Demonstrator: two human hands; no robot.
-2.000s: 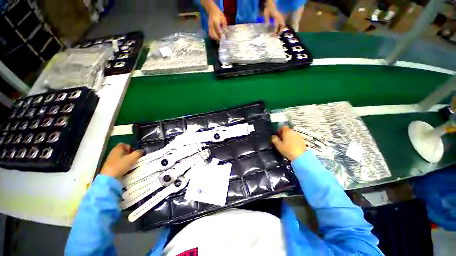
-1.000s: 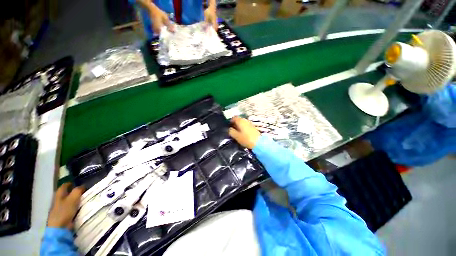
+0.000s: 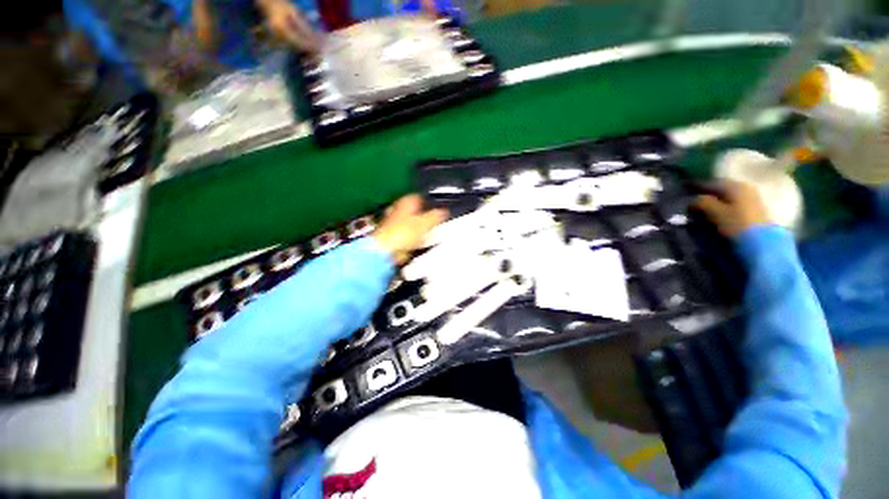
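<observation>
A black component tray [image 3: 668, 219] is held by its two sides, my left hand [image 3: 409, 229] at its left edge and my right hand [image 3: 738, 208] at its right edge. Strapped watches [image 3: 487, 255] with dark discs and a white paper slip [image 3: 588, 281] lie on it. Below and left of it is a second black tray [image 3: 378, 376] with watch heads in its pockets, partly hidden by my left sleeve. The picture is blurred, so the exact finger grip is unclear. The bag of straps at the right is hidden.
Across the green belt [image 3: 244, 180] is a tray [image 3: 336, 122] with a bag of straps on it and another person's hand [image 3: 286, 21]. Another strap bag [image 3: 229, 117] lies at left. Stacked trays [image 3: 44, 312] stand on the side table [image 3: 112, 292]. A white fan [image 3: 848, 112] stands at right.
Both hands have moved right with the upper tray and the straps on it. A tray filled with watch heads now shows underneath at left. The bag at the right is now covered.
</observation>
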